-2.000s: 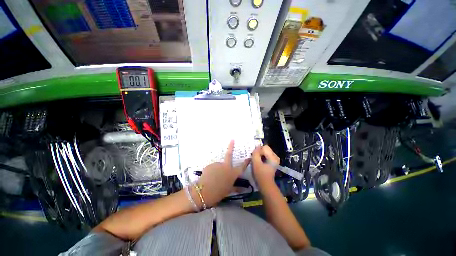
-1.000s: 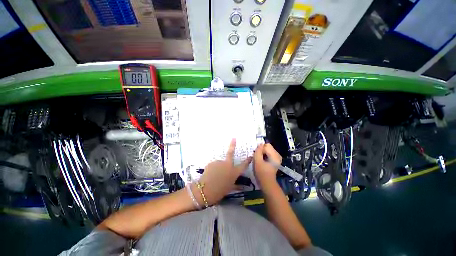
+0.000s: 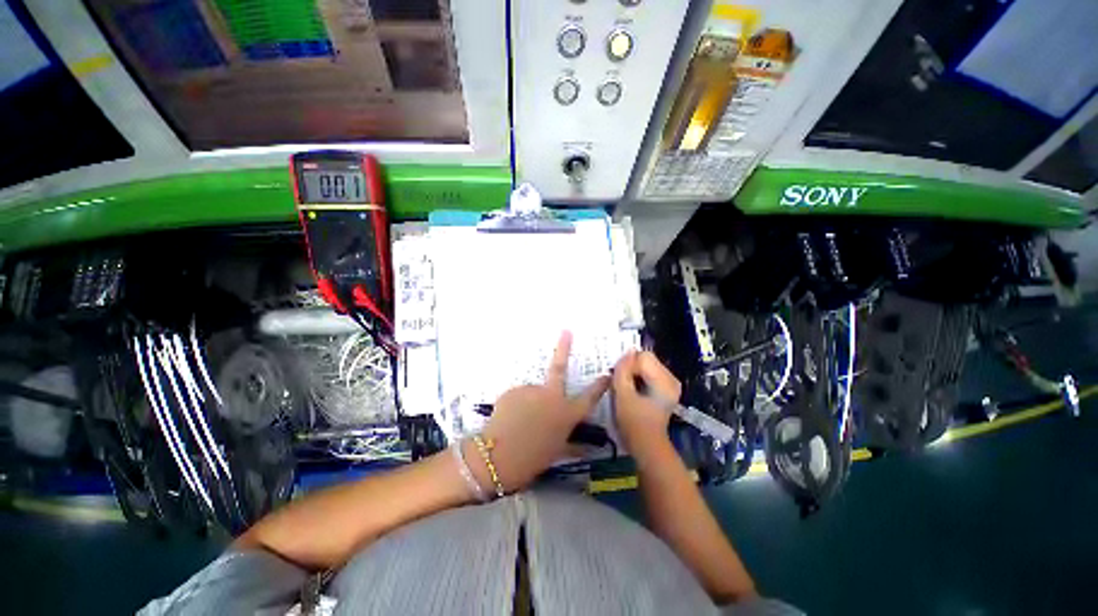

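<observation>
A clipboard (image 3: pixel 525 218) with a metal clip holds white papers (image 3: pixel 518 289) in front of the machine. The top sheet is overexposed, with faint print at its lower part. My left hand (image 3: pixel 542 415) lies on the lower part of the sheet, index finger extended up the page, other fingers spread, holding nothing. My right hand (image 3: pixel 643 395) is at the sheet's lower right edge, closed on a pen (image 3: pixel 704 422) with a clear or silvery barrel pointing down and right. The pen's tip is hidden by the fingers.
A red and black multimeter (image 3: pixel 343 229) stands left of the clipboard, its red leads hanging down. Feeders with reels (image 3: pixel 801 445) and white tape strips (image 3: pixel 181 409) are on both sides below the green Sony edge (image 3: pixel 915 199). Round buttons (image 3: pixel 571 43) are above the clipboard.
The view has shifted slightly, so the scene sits a little further right. My right hand and the pen have moved slightly at the sheet's edge. My left hand keeps its place on the paper.
</observation>
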